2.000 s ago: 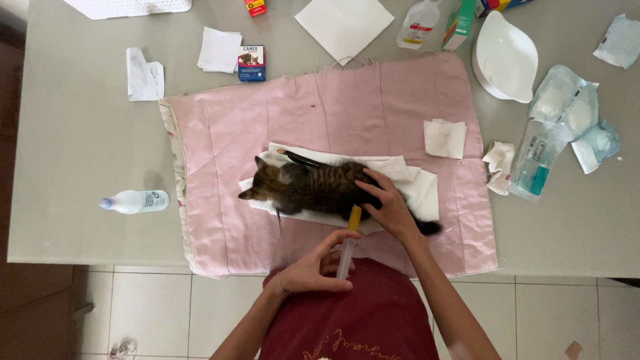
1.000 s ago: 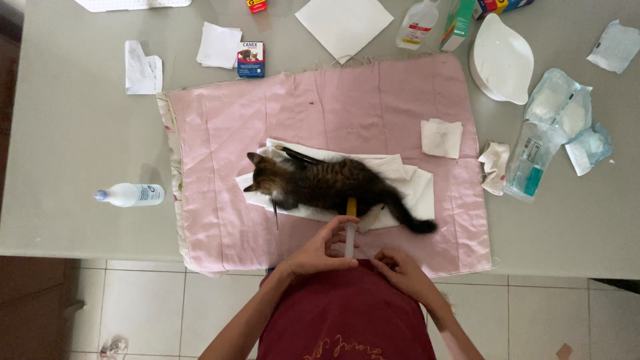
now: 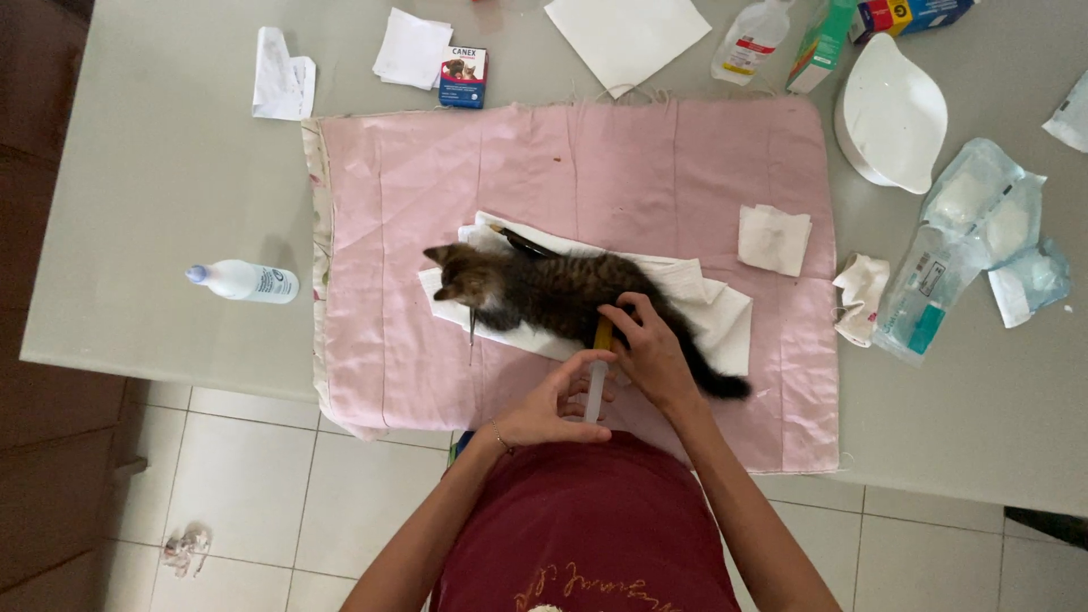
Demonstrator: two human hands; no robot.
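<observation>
A tabby kitten (image 3: pixel 561 289) lies on a folded white cloth (image 3: pixel 722 327), its head to the left and its dark tail trailing right. My left hand (image 3: pixel 557 404) grips a plastic syringe (image 3: pixel 597 389) that holds yellow liquid, thumb at its lower end. The syringe's upper end is against or close to the kitten's hindquarters; my fingers hide the exact contact. My right hand (image 3: pixel 650 348) is at the kitten's rear beside the syringe, fingertips on the fur; whether they also pinch the syringe cannot be told. A dark, slim object (image 3: pixel 527 245) lies along the kitten's back.
Under the cloth is a pink quilted mat (image 3: pixel 442 187) with a gauze square (image 3: pixel 773 240). A plastic bottle (image 3: pixel 251 282) lies at left. Above are paper sheets (image 3: pixel 627 38), a small medicine box (image 3: pixel 463 78) and a clear bottle (image 3: pixel 752 42). At right are a white bowl (image 3: pixel 892 115) and opened packaging (image 3: pixel 926 280).
My right hand left the kitten's rear for the mat's front edge, and is now back at its rear. The kitten's tail has shifted. The left hand keeps the syringe.
</observation>
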